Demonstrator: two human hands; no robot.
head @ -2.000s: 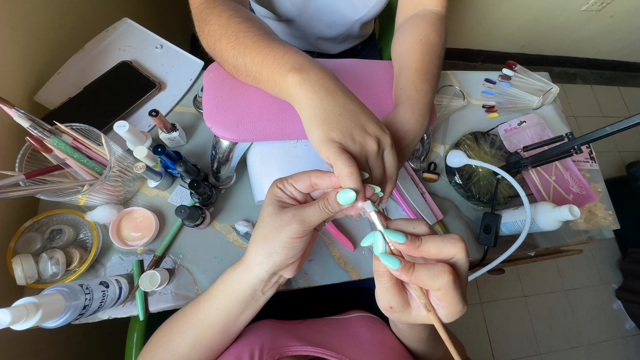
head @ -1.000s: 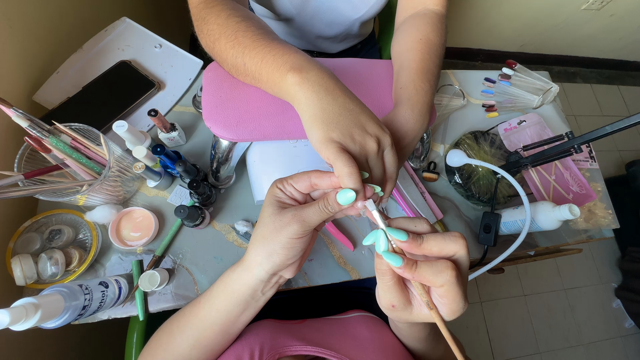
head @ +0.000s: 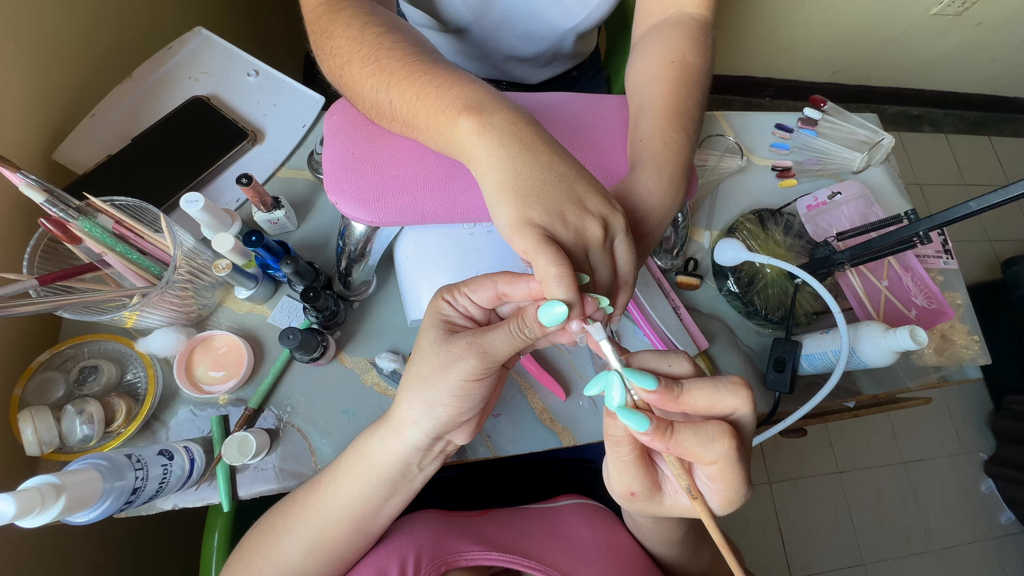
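My left hand [head: 488,344] holds a finger of the other person's hand [head: 556,204] between thumb and fingers. That person's other hand [head: 648,200] lies close beside it, past the pink armrest cushion [head: 400,160]. In my right hand [head: 680,424] is a wooden-handled brush [head: 696,500], pinched near its metal ferrule. The pale tip of the brush is at the held fingertip, and whether it touches the nail is hard to tell. Mint-green polish covers my nails. A tub of peach-coloured product [head: 214,364] stands open at the left.
Left: nail polish bottles [head: 272,210], a cup of brushes and sticks [head: 120,264], a lidded dish of small jars [head: 84,400], an alcohol bottle [head: 120,484]. Right: nail colour samples [head: 832,144], a black lamp arm [head: 904,232], a white flexible hose [head: 832,312], a white bottle [head: 864,346]. Nail files [head: 672,308] lie behind my right hand.
The brush tip and my right fingers have shifted slightly at the held fingertip. My left hand keeps its hold.
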